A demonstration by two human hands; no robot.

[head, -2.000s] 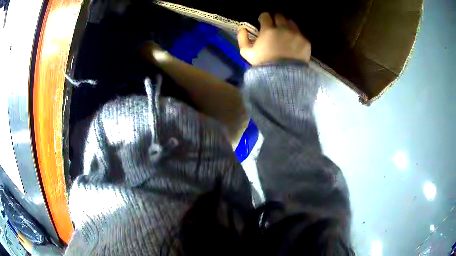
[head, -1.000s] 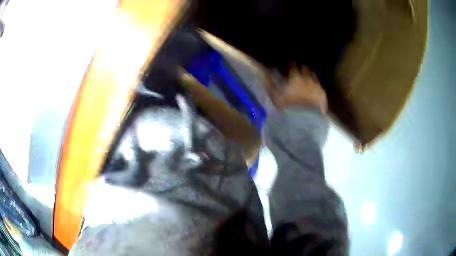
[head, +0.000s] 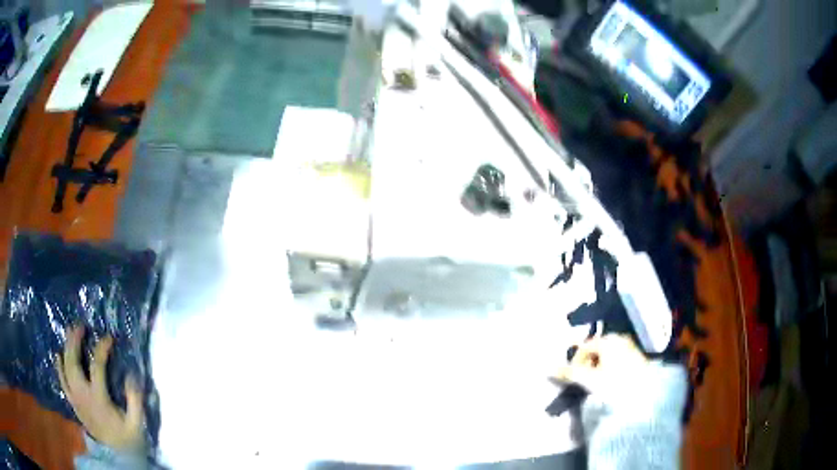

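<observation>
My left hand (head: 101, 395) lies with spread fingers on a shiny dark buckle bag (head: 78, 298) at the left of the machine table. My right hand (head: 606, 363) is curled at the right of the sewing machine (head: 440, 184), beside black webbing pieces (head: 679, 229) heaped there. A small dark piece shows under its fingers, but blur hides whether it is gripped. Black crossed strips (head: 96, 142) lie apart at the upper left, near a white card (head: 96, 55). The metal bed in front of the machine is glaring white.
A lit control screen (head: 652, 60) stands at the upper right, behind the webbing heap. The orange-brown table edge (head: 734, 321) curves down the right side. Another dark shiny bag (head: 14, 459) is cut off at the lower left corner.
The view has swung from the open carton and floor to the machine table. My right hand has left the carton edge and is now by the webbing. My left hand has come into view on the bag.
</observation>
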